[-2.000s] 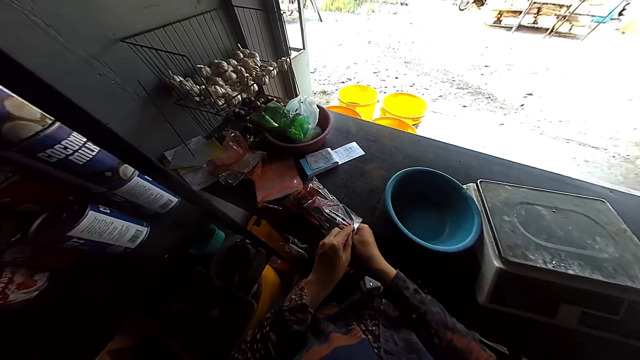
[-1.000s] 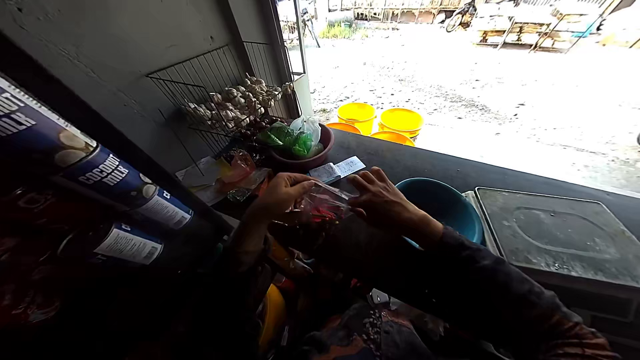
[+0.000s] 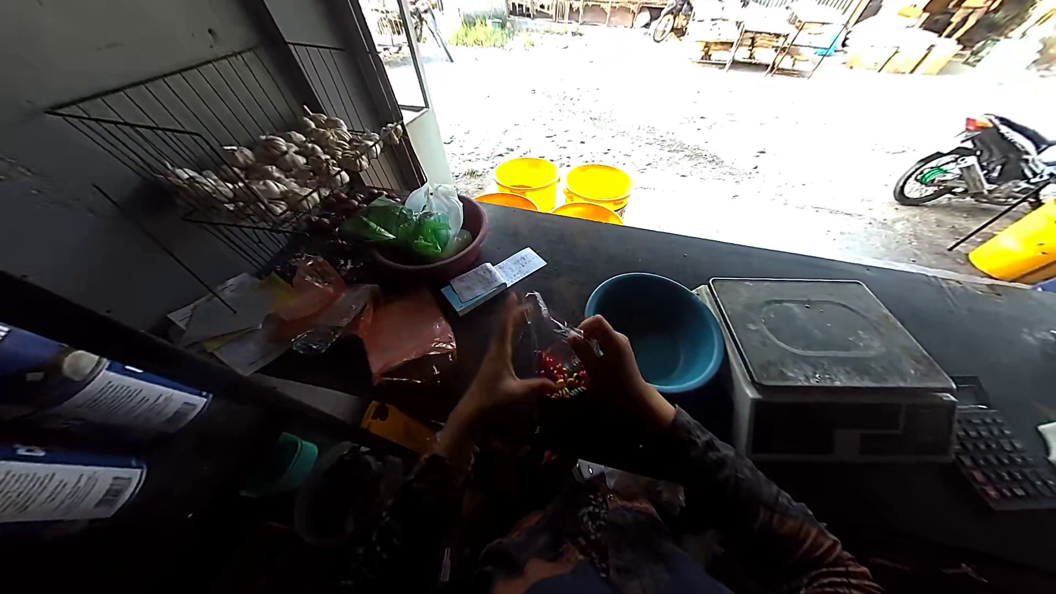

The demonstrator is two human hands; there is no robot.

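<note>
A clear plastic bag (image 3: 554,351) with small red, yellow and green pieces in its lower part is between my hands. My right hand (image 3: 609,355) grips its gathered top on the right side. On the bag's left, my left hand (image 3: 503,371) has its thumb apart from its raised fingers, the thumb tip at the colored pieces. Just right of my right hand sits a teal plastic basin (image 3: 656,330). An open notepad (image 3: 487,280) with writing lies beyond my left hand, and pink plastic bags (image 3: 404,334) lie to its left.
A weighing scale (image 3: 833,334) and a calculator (image 3: 1006,454) are at right. A maroon basin (image 3: 474,239) holds plastic bags beside a wire basket (image 3: 206,136) of garlic bulbs (image 3: 289,165). Cans (image 3: 124,396) are at lower left. Yellow buckets (image 3: 598,186) stand beyond the counter.
My left hand's fingers have spread from the bag's top, where both hands pinched it a second ago. The bag now hangs with its colored contents showing. The view has shifted to the right.
</note>
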